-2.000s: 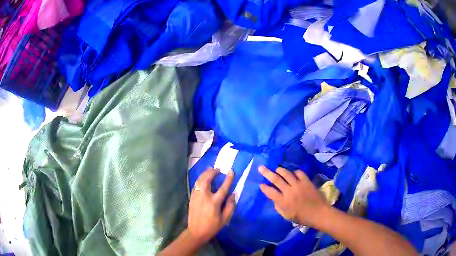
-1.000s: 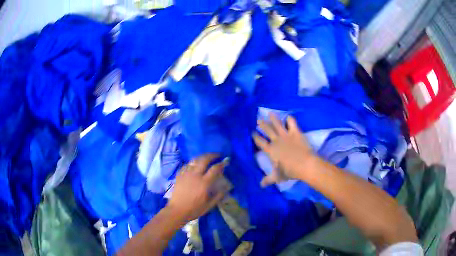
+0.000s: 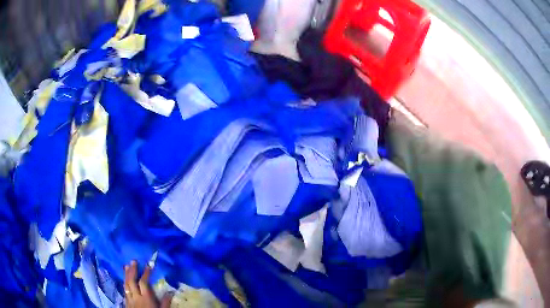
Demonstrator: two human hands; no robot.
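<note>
A large heap of bright blue cut cloth fills the middle and left. Stacked pale lilac pieces lie fanned on it, and a pleated lilac bundle lies to their right. Cream-yellow patterned pieces lie among the blue at the left. My left hand is at the bottom edge, partly cut off. Its fingers are apart against the blue cloth, with nothing visibly held. My right hand is not seen; only a blurred, skin-toned patch shows at the bottom right edge.
A red plastic stool stands on the floor beyond the heap. Black cloth lies between them. Green cloth borders the heap's right side. A dark rounded thing with white marks is at the right edge, near a ribbed grey surface.
The view has swung right across the heap, from the green cloth toward the stool. My left hand now sits at the bottom edge, and my right hand has left the picture.
</note>
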